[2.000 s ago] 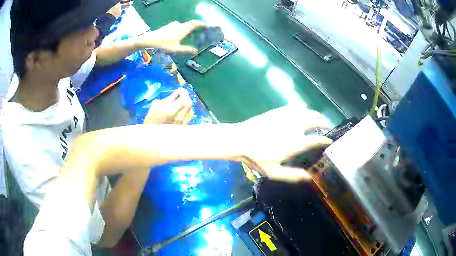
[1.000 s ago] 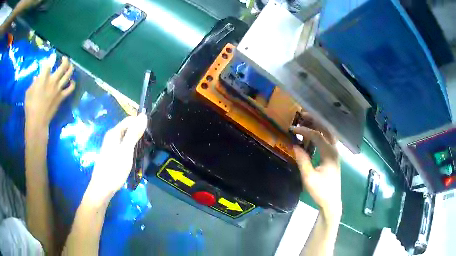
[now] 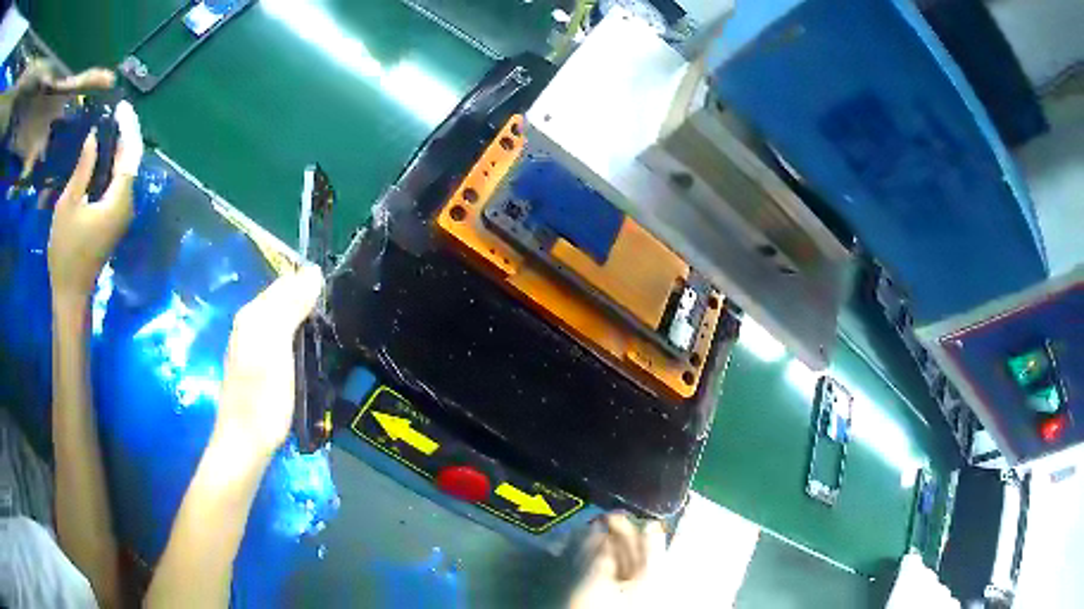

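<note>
A phone frame with blue film (image 3: 577, 212) lies in the recess of the orange jig (image 3: 549, 307), on the black film-wrapped press base (image 3: 416, 303). The silver press platen (image 3: 743, 226) is raised, with a gap above the jig. My left hand (image 3: 264, 351) holds another dark phone frame (image 3: 312, 369), seen nearly edge-on, left of the base. My right hand (image 3: 612, 557) is blurred and partly cut off by the bottom edge, by the right end of the start button panel (image 3: 464, 481). Its fingers are not clear.
A neighbouring worker's hands (image 3: 89, 232) are at the left, one holding a dark object, over the blue bench sheet (image 3: 166, 345). Phone frames (image 3: 829, 440) lie on the green belt (image 3: 345, 119). The light-blue guard (image 3: 880, 131) and control box (image 3: 1010, 369) stand at the right.
My right hand has left the jig and moved down to the front of the base. My left hand keeps its frame. The neighbour's hand has closed around a dark object.
</note>
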